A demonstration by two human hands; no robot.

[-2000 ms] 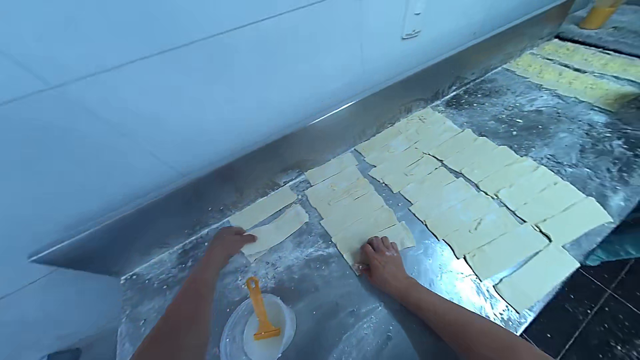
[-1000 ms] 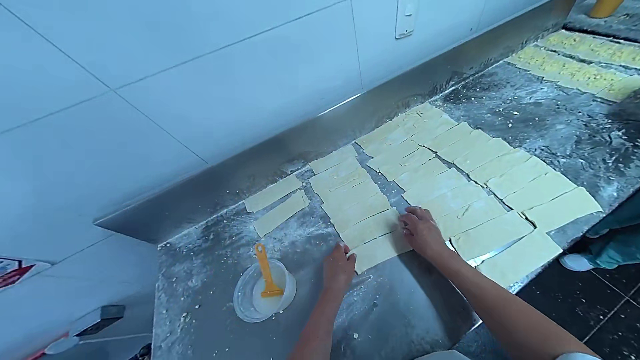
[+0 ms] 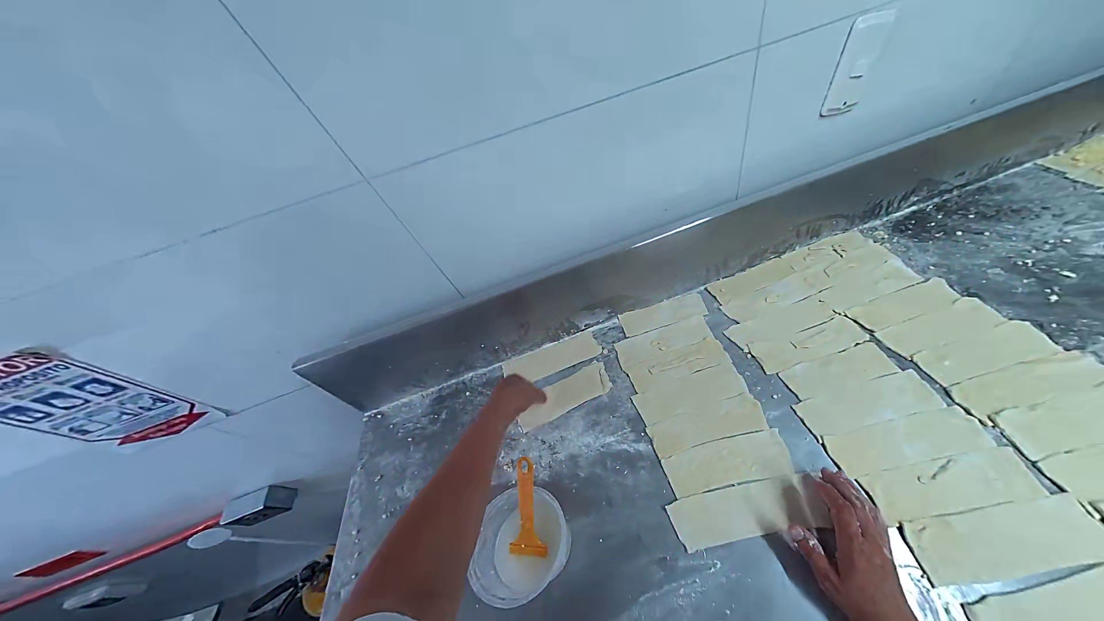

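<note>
Rectangles of pale dough lie in rows on a floured steel table. My left hand [image 3: 519, 398] is over the left end of a dough strip [image 3: 565, 395] in the short leftmost row, just below another strip [image 3: 552, 355]; its fingertips are partly hidden, so its hold is unclear. My right hand [image 3: 849, 539] has its fingers spread at the right end of the lowest strip [image 3: 733, 512] of the neighbouring row. Below my left hand stands a round plastic tub [image 3: 559, 565] of whitish contents, with an orange brush [image 3: 526, 509] resting in it.
The steel backsplash [image 3: 517, 319] runs along the tiled wall, which carries a white socket plate [image 3: 858, 62]. More dough [image 3: 1082, 162] lies at the far right. A printed sign [image 3: 86, 397] hangs at left, beyond the table's left edge [image 3: 349, 517].
My left hand has moved from the lower end of the middle row to the leftmost row. My right hand stays near the lower end of the middle row. The view has shifted.
</note>
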